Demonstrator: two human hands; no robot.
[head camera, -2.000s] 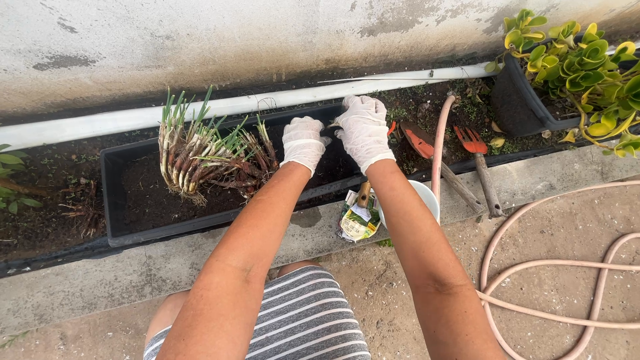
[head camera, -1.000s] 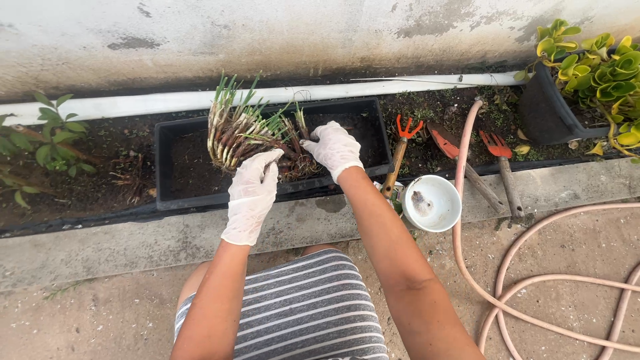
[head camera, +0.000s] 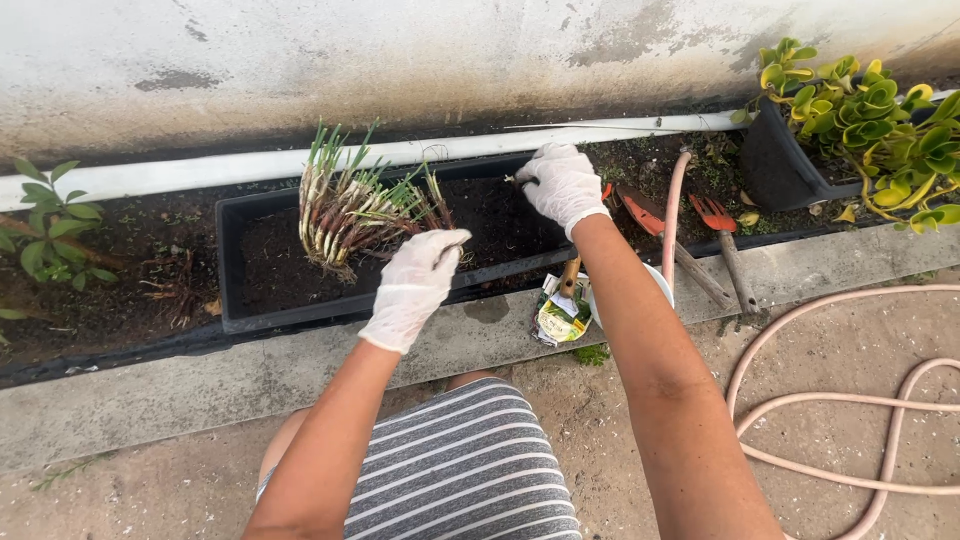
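Note:
A bundle of green onion-like plants with reddish stems and roots (head camera: 341, 214) lies on the soil in a long black plastic planter (head camera: 277, 321). My left hand (head camera: 420, 281), in a white glove, is over the planter's front rim, just right of the bundle; its fingers are curled, and whether a bit of plant is between them cannot be told. My right hand (head camera: 561, 184), gloved as well, is at the planter's right end over the dark soil (head camera: 495, 217). Its fingertips are bent around something small and dark that I cannot make out.
Right of the planter lie an orange trowel (head camera: 641, 210) and an orange hand fork (head camera: 712, 214). A white bucket (head camera: 660, 281) is partly behind my right forearm, beside seed packets (head camera: 559, 319). A pink hose (head camera: 817, 397) coils on the ground. A potted leafy plant (head camera: 877, 150) stands at right.
Since a second ago, my right hand has moved from beside the plant bundle to the planter's right end. My left hand has shifted right, away from the bundle's stems.

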